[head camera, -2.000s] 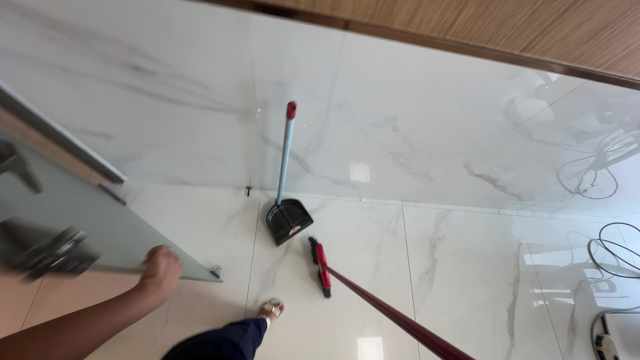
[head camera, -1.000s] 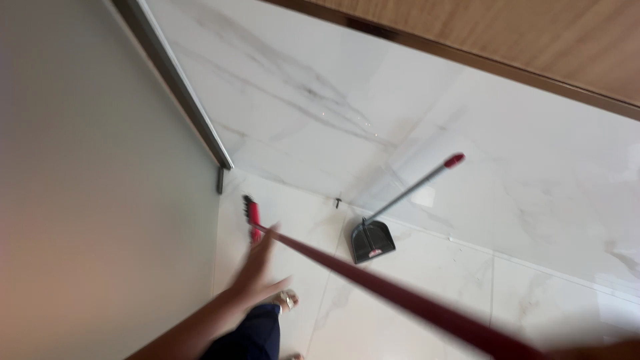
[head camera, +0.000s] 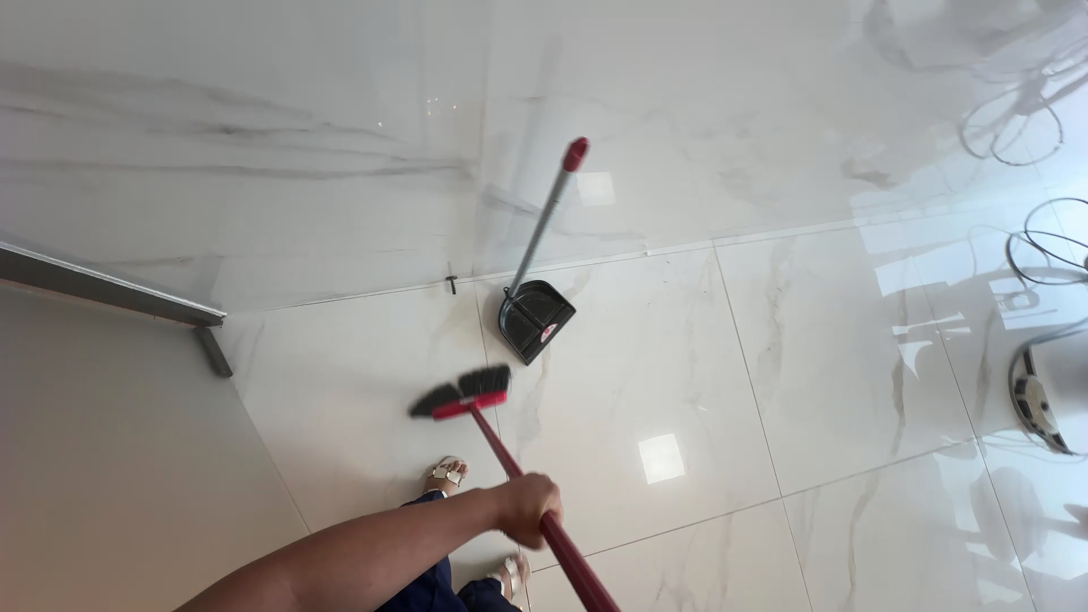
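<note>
My left hand (head camera: 529, 510) is closed around the dark red handle of a broom (head camera: 481, 403), whose red head with black bristles is low over the white floor tiles, in front of my sandalled foot. Just beyond the bristles, a black long-handled dustpan (head camera: 537, 321) rests near the base of the wall. Its grey handle rises upright and ends in a red grip. My right hand is out of view; the upper end of the broom handle runs off the bottom edge.
A closed-looking frosted door panel (head camera: 127, 459) with a dark metal edge stands at the left. A small dark doorstop (head camera: 452, 280) is by the wall base. At the right are looped cables (head camera: 1050, 246) and a round appliance base (head camera: 1037, 404).
My left hand was on the door two seconds ago, then was open beside the broom handle; now it grips the handle. The broom head has moved closer to the dustpan since one second ago.
</note>
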